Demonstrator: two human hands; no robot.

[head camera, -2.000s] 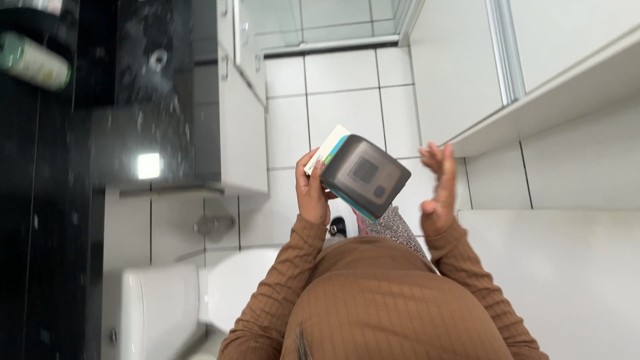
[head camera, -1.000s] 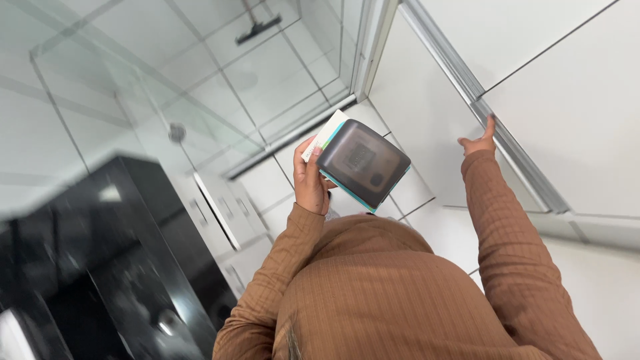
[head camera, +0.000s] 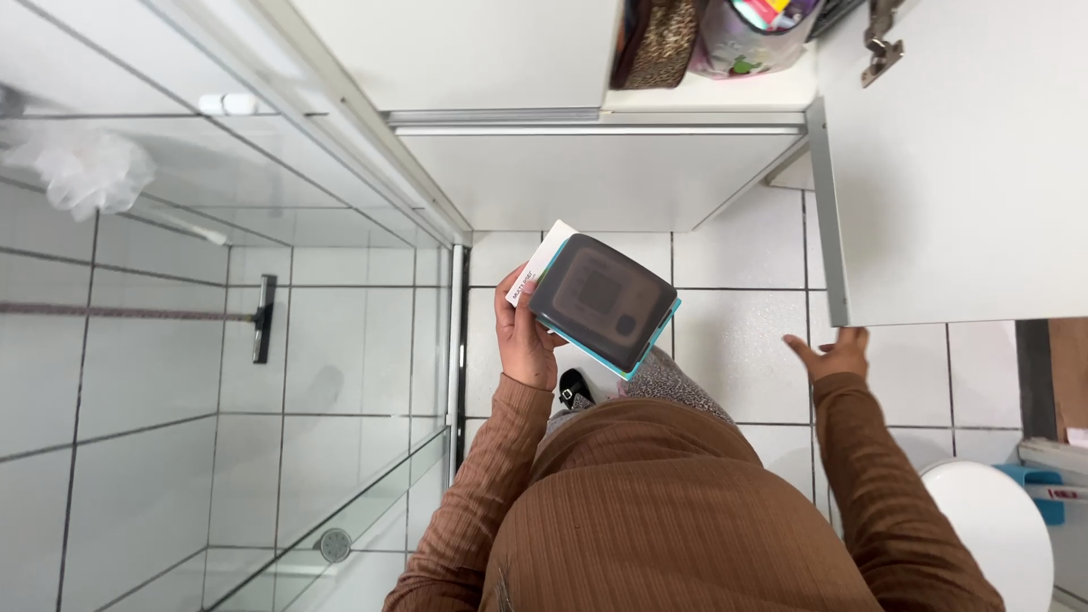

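My left hand (head camera: 525, 338) grips a white and teal box together with a dark translucent plastic case (head camera: 602, 299), held in front of my waist. The white edge of the box (head camera: 541, 262) shows beside my thumb and bears writing. My right hand (head camera: 837, 354) is at the lower edge of an open white cabinet door (head camera: 960, 170); its thumb is spread and its fingertips are partly hidden behind the edge, so whether they grip it is unclear.
A leopard-print bag (head camera: 661, 42) and a clear bag of items (head camera: 752, 38) stand on the cabinet shelf above. To the left is a glass shower screen (head camera: 357, 501), with a squeegee (head camera: 264, 319) behind it. A white toilet lid (head camera: 986, 527) is at the lower right.
The view has turned a lot. The cabinet door stands open with its contents showing, and my right hand is at its edge. The box and case remain in my left hand.
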